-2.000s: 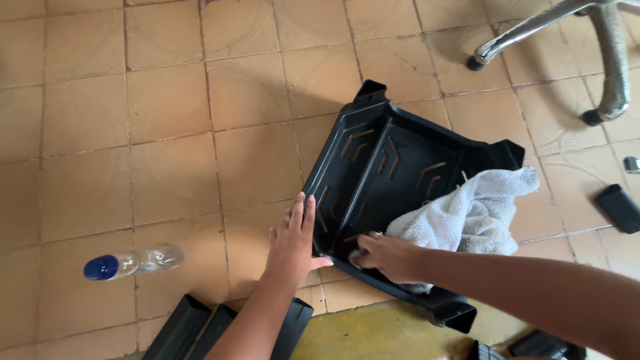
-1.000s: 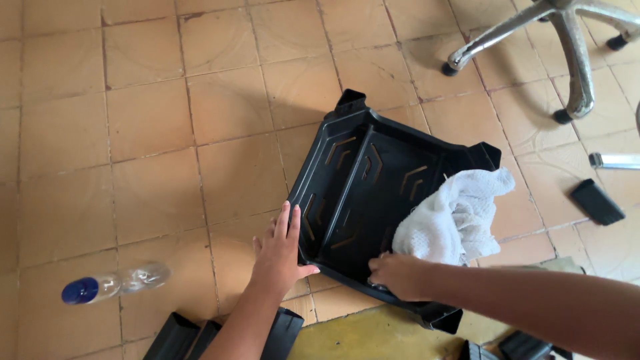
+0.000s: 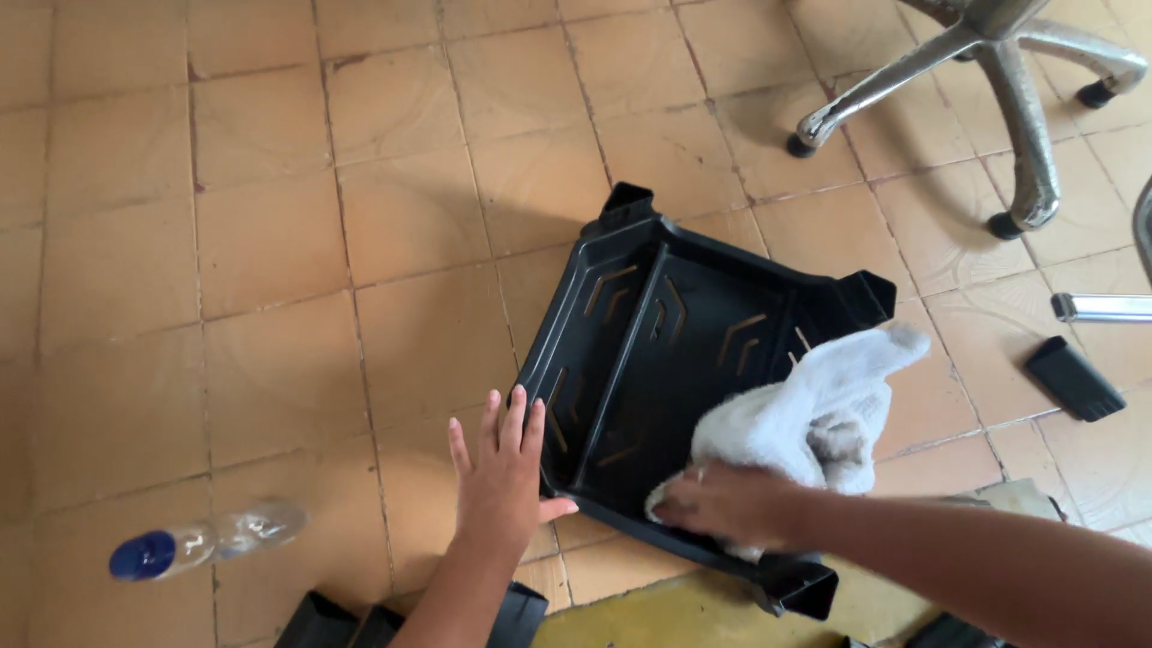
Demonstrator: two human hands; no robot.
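A black plastic shelf tray [image 3: 621,409] with slotted chevron cutouts and hollow corner sockets rests tilted in view on the tiled floor. My left hand [image 3: 504,468] lies spread against its left corner, fingers apart, thumb at the rim. Inside the tray, near its lower edge, my right hand [image 3: 720,504] grips a white cloth [image 3: 783,414] and presses part of it on the tray's surface. The rest of the cloth bunches up over the tray's right side. The fingertips of my right hand are partly hidden by blur and cloth.
A clear plastic bottle with a blue cap [image 3: 144,555] lies at the lower left. Black plastic tubes [image 3: 317,621] are at the bottom edge, beside a yellow-green surface [image 3: 648,612]. A metal chair base [image 3: 1017,117] stands at upper right, above another black piece [image 3: 1075,378].
My right hand and the cloth have shifted slightly over the tray's lower part, and the cloth's folds have changed. My left hand stays at the tray's left corner.
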